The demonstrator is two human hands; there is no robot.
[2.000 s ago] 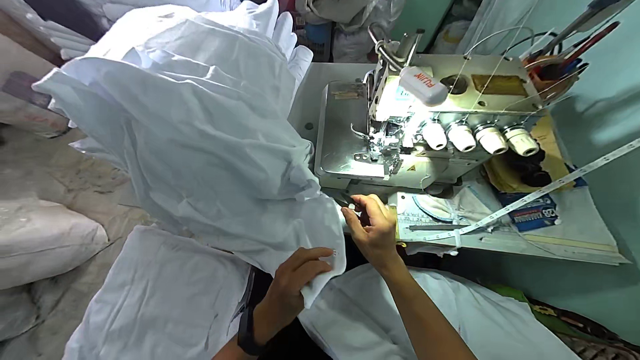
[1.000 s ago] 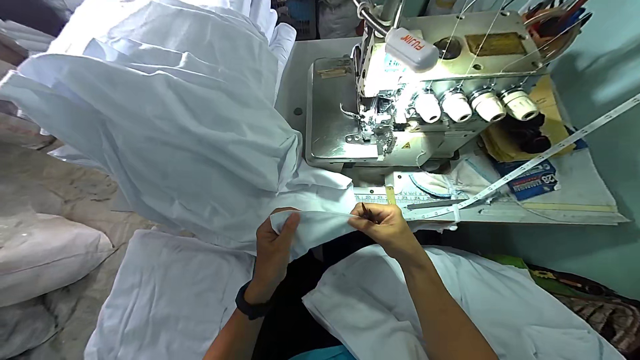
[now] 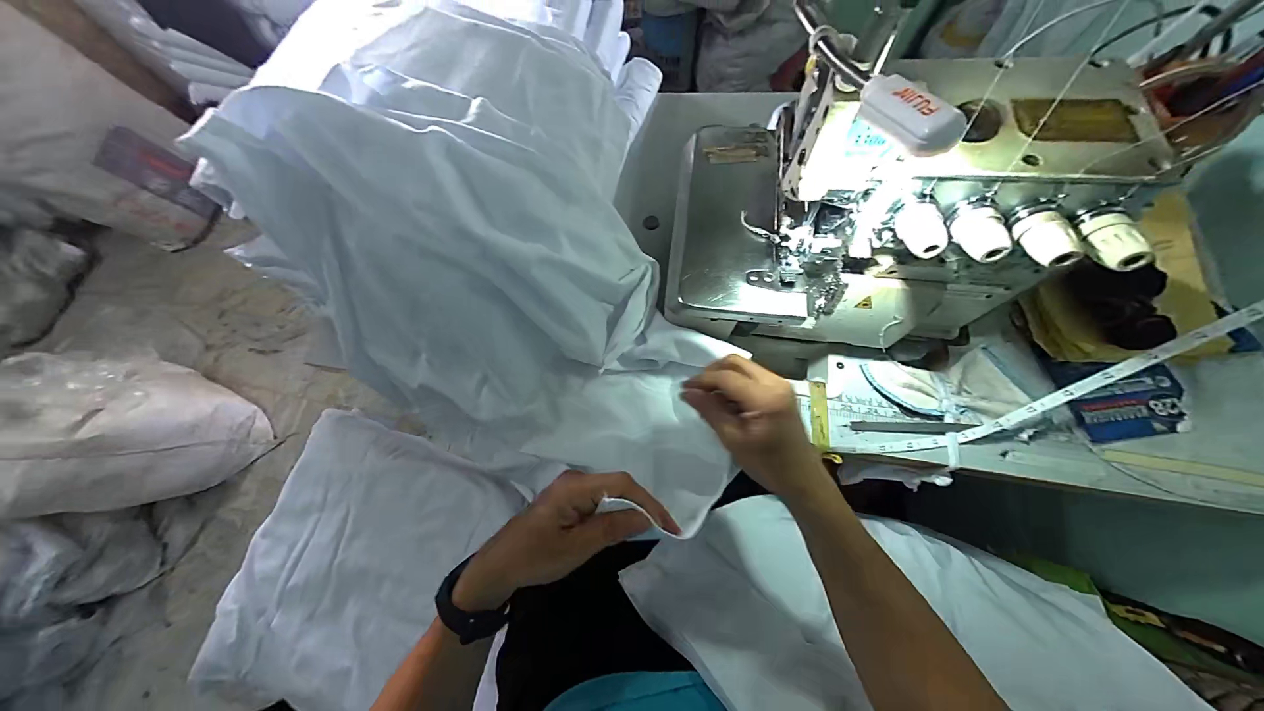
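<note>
White fabric (image 3: 474, 247) is heaped from the upper left down to my hands, partly over the table's front edge. My left hand (image 3: 568, 523), with a dark band on the wrist, pinches the lower hem of this fabric between thumb and fingers. Farther up, my right hand (image 3: 746, 405) is at the fabric's right edge with its fingers curled; whether it grips the cloth or something small cannot be seen. Just beyond my right hand stands an overlock sewing machine (image 3: 889, 227) with its lamp lit, its metal cloth plate (image 3: 731, 227) at the left.
A measuring tape (image 3: 1096, 380) crosses the table at the right, near a ruler (image 3: 879, 410) and a dark blue box (image 3: 1126, 400). White cloth lies over my lap (image 3: 889, 592) and in a pile (image 3: 365, 553) at lower left. Stuffed sacks (image 3: 118, 434) line the far left.
My left hand has moved toward the lower hem and my right hand has shifted a little up along the fabric's edge. The hands are farther apart than one second ago.
</note>
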